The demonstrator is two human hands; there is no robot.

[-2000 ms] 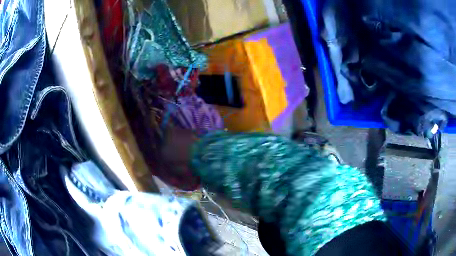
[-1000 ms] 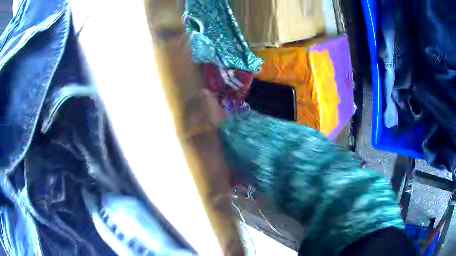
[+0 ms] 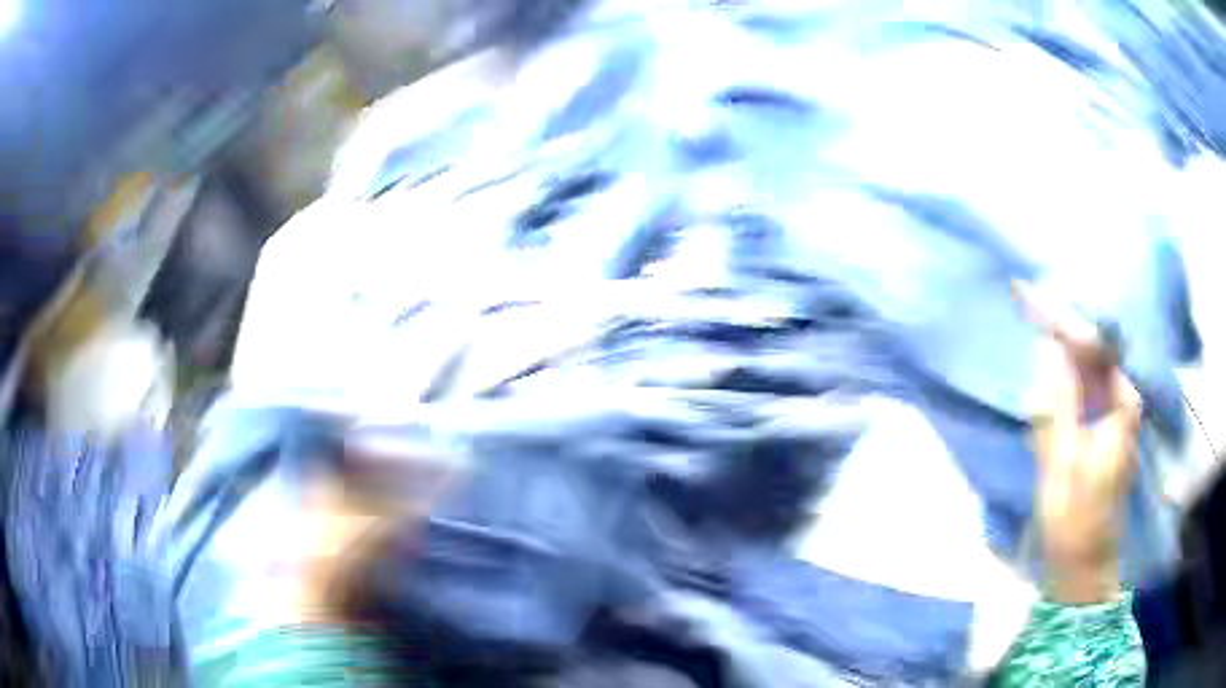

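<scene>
A pale blue denim garment [image 3: 753,336] fills the middle of the view in crumpled folds, strongly blurred and overexposed. My left hand [image 3: 356,531], with a green sleeve, is at the lower left against the denim. It is badly blurred, and its fingers and any grip cannot be made out. My right hand [image 3: 1089,417], also with a green sleeve, is at the right over the denim, fingers pointing up. A small dark spot shows at its fingers; I cannot tell whether it is a tool or a shadow.
A bright white surface [image 3: 894,504] shows beside darker blue cloth at the lower right. More blue cloth [image 3: 81,551] is at the far left edge. Blurred dark and brownish shapes lie at the upper left.
The view has swung from the table edge, boxes and blue crate to the denim. One green-sleeved arm reached beside the table earlier; now both hands show at the denim.
</scene>
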